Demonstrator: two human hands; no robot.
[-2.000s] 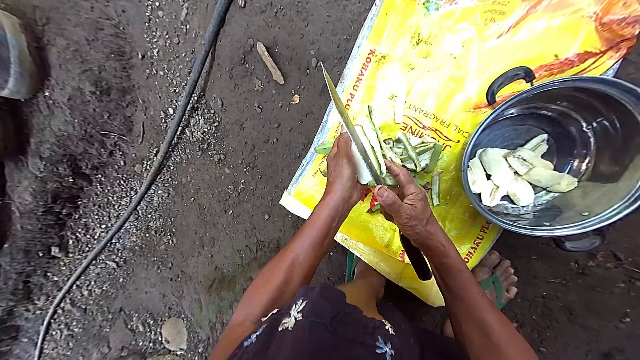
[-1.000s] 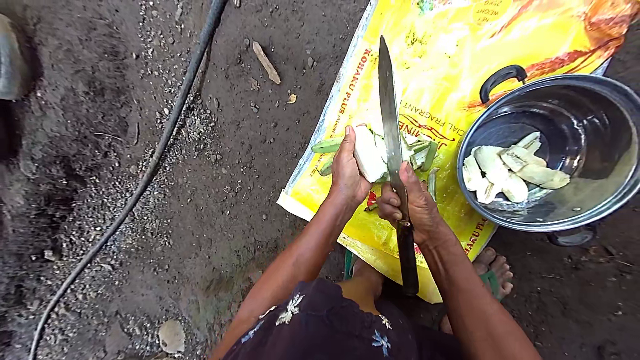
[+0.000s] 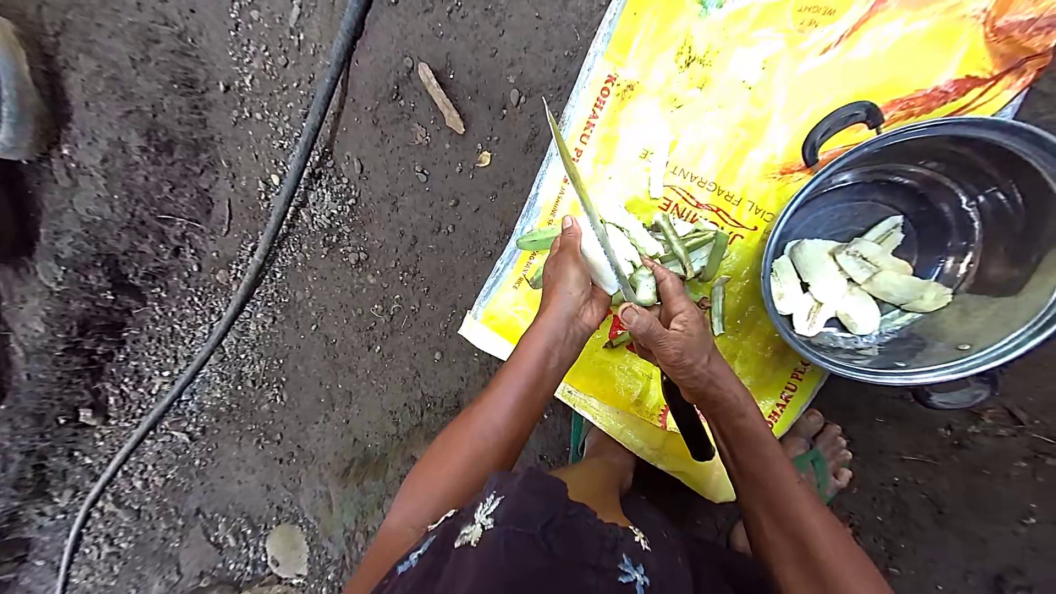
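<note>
My left hand [image 3: 575,276] grips a pale peeled piece of produce [image 3: 601,252], perhaps a green banana or plantain. In my right hand [image 3: 672,322] is a long knife [image 3: 584,194], held near the base of its blade, its dark handle slanting down below the palm. The blade lies over the pale piece, its tip pointing up and left. Green peels [image 3: 697,247] lie beyond and beside my hands on a yellow printed rice sack [image 3: 652,99]. To the right, a metal pot [image 3: 990,346] with dark handles holds several pale peeled pieces [image 3: 858,280].
The sack is spread on bare dirt ground [image 3: 371,346]. A black hose or cable [image 3: 252,280] curves along the left. A wood chip [image 3: 441,97] and a flat stone [image 3: 287,551] lie on the dirt. My feet in green-strapped sandals [image 3: 813,466] are beside the sack's near edge.
The knife has turned from nearly upright in the view one second ago to slanting up-left across the pale piece, much as it was two seconds ago. Both hands still hold the same things.
</note>
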